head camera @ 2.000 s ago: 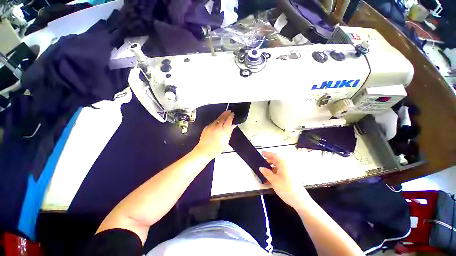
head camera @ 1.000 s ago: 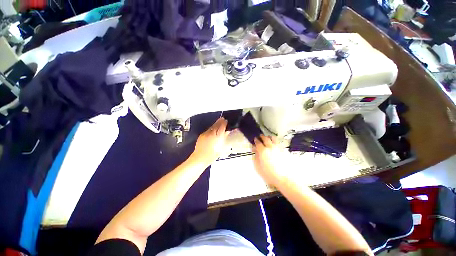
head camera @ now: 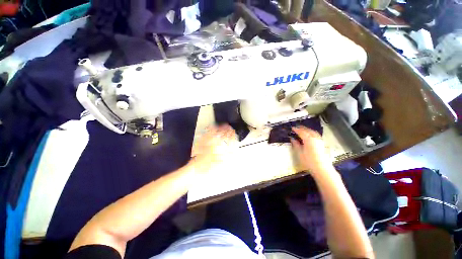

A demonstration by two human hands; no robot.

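The white JUKI sewing machine (head camera: 228, 76) stands in front of me. A large dark navy-purple panel (head camera: 131, 167) lies flat on the bed, under and in front of the needle end. My left hand (head camera: 217, 140) is blurred on the bed, beside dark material (head camera: 230, 117) under the machine arm; its grip is unclear. My right hand (head camera: 306, 145) is at a small dark cloth piece (head camera: 282, 133) at the right of the bed, fingers bent over it. The thin tool lying there before cannot be made out; whether my fingers hold it is unclear.
Crumpled dark cloth (head camera: 45, 91) is piled left and behind. A clear plastic bag (head camera: 202, 40) lies behind the head. A grey tray edge (head camera: 347, 129) borders the bed at right. A red crate (head camera: 405, 197) stands low right. Dark cloth with white edging hangs below the table.
My right hand has moved right, off the narrow dark strip, onto the small dark cloth piece. The strip is no longer distinct from the dark material under the arm. The camera view has shifted right.
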